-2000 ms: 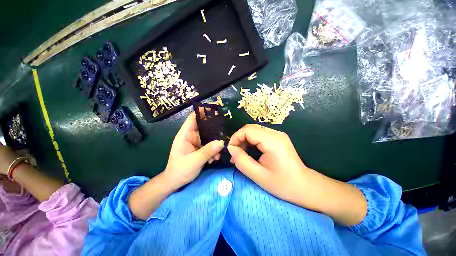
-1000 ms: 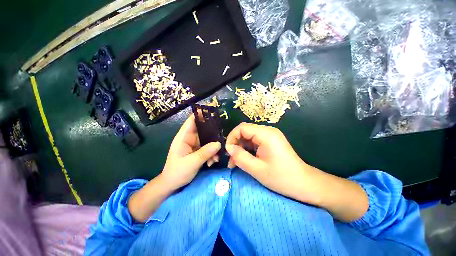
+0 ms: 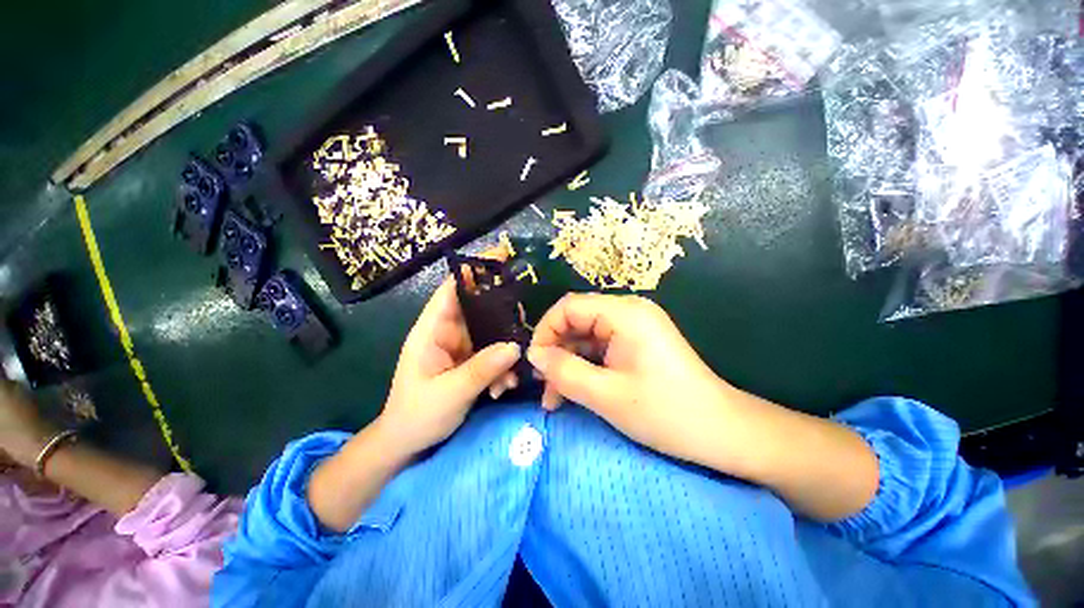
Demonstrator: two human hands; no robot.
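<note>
My left hand (image 3: 442,362) holds a black plastic housing (image 3: 490,311) upright in front of my chest, with recesses at its top end. My right hand (image 3: 606,356) has thumb and index finger pinched together at the housing's right edge. A tiny brass-coloured strip shows just above those fingertips; whether they grip a part is hidden. A loose heap of brass contacts (image 3: 628,241) lies on the green bench beyond my right hand. The black parts tray (image 3: 505,178) holds a dense heap of small metal parts (image 3: 369,211) at its left end and several scattered ones.
Several dark blue-black housings (image 3: 246,246) lie left of the tray. Clear plastic bags (image 3: 951,178) pile up at the right, with a crumpled one (image 3: 618,48) beside the tray. A pale metal strip (image 3: 226,74) and yellow line (image 3: 119,321) run at left. A person's pink sleeve (image 3: 178,523) shows lower left.
My right fingertips have shifted slightly left along the housing's edge. The tray and bench items appear slightly further left. The neighbour's arm moved in and out of the lower left area.
</note>
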